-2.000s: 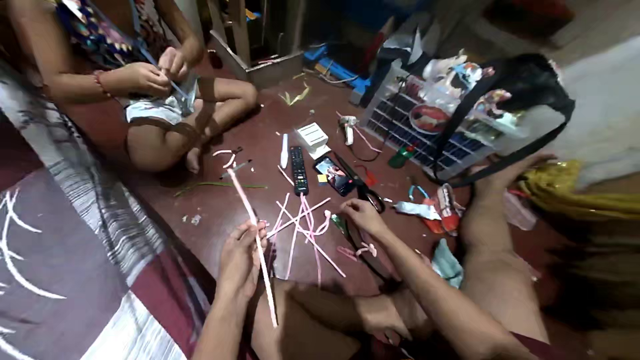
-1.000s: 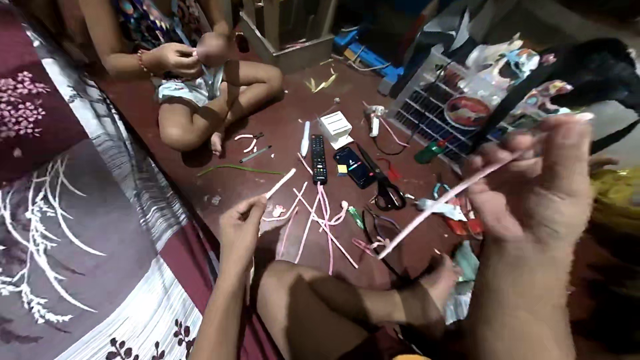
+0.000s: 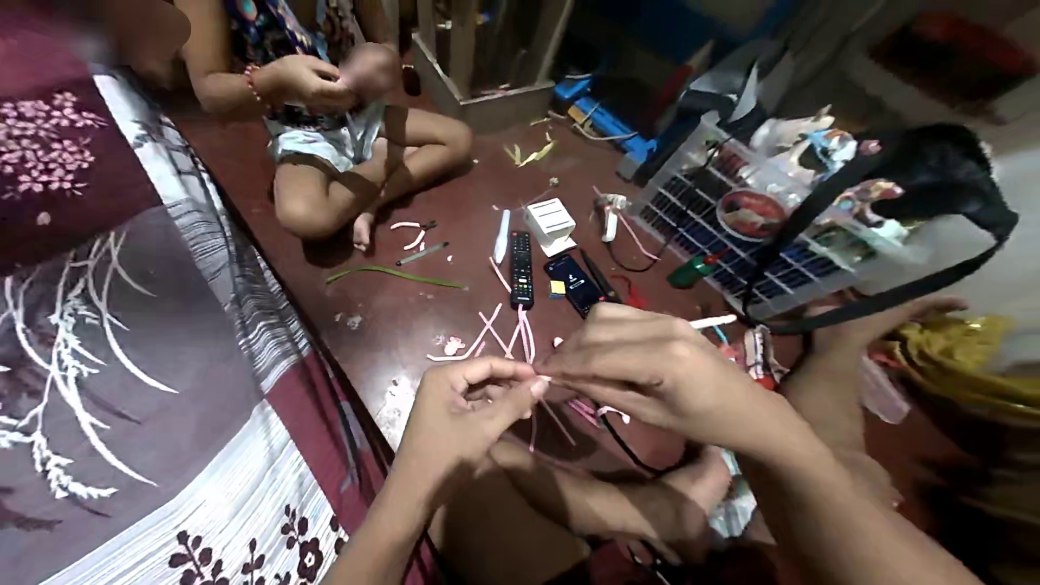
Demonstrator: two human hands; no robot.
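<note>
My left hand and my right hand meet fingertip to fingertip above the floor, pinching a small pale pink end of what looks like a pipe cleaner between them. Most of that piece is hidden by my fingers. Below and behind them lie several pink pipe cleaners, their ends by a black remote control. Right of the remote are a smartphone and a white box. A small pink bent piece rests to the left of the strips, near a green strip.
Another person sits cross-legged at the upper left, hands together. A patterned cloth covers the left side. At the right stand a white plastic basket full of things and a black strap. Small pliers lie near the person's foot.
My right hand, raised at the right with a long pink strip a second ago, has come down to the left and met my left hand. The white strip end above my left hand no longer shows.
</note>
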